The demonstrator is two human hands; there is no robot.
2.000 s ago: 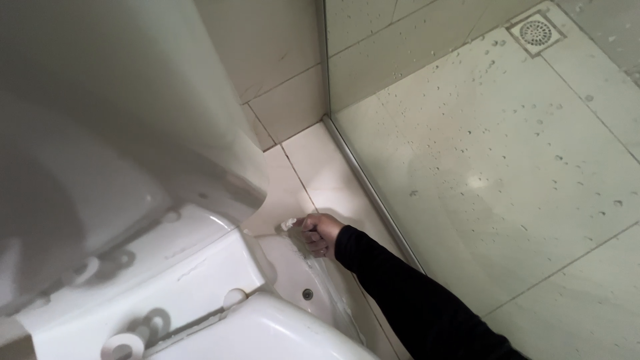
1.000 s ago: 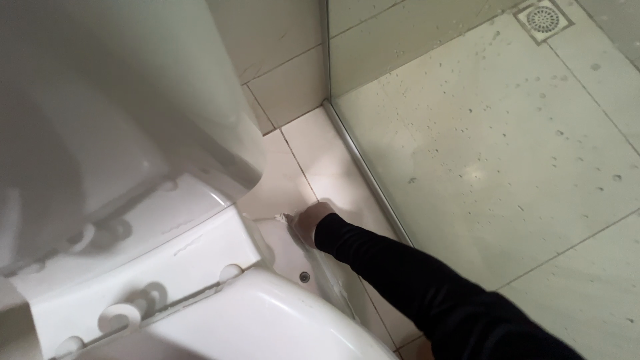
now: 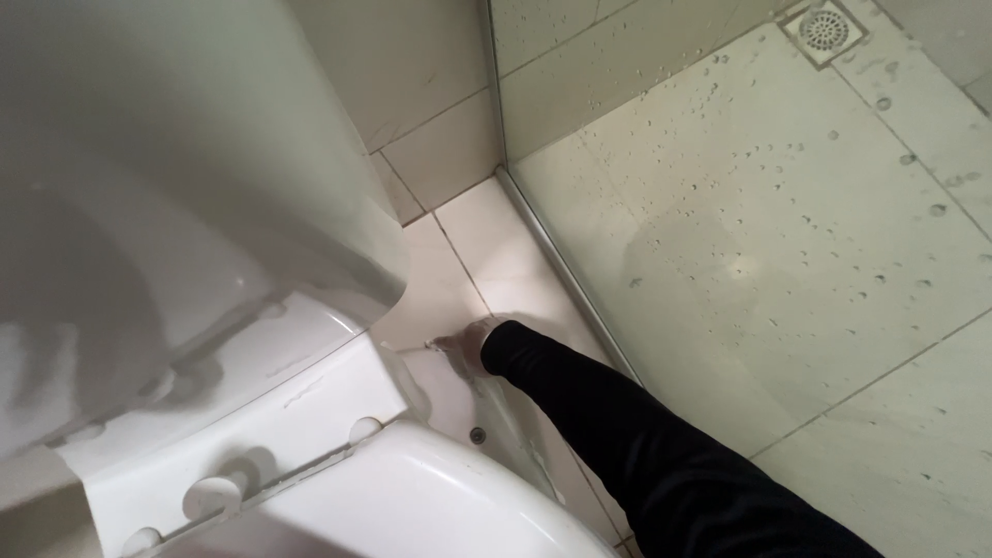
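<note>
My right hand (image 3: 467,347), at the end of a black sleeve, reaches down beside the base of a white ceramic toilet (image 3: 438,496). A small whitish thing (image 3: 431,346) shows at the fingertips; what it is cannot be made out. The fingers are blurred and partly turned away, so their grip is unclear. A dark round bolt or cap (image 3: 478,435) sits on the toilet's foot just below the hand. My left hand is not in view.
The toilet tank (image 3: 194,155) fills the upper left. A glass shower panel (image 3: 697,256) with water drops stands along a metal floor rail (image 3: 570,279) right of the hand. Behind the glass is a square floor drain (image 3: 824,31). A tiled wall (image 3: 418,101) rises behind.
My right hand has turned, so that its fingers show less clearly than two seconds ago. It stays low beside the toilet's foot.
</note>
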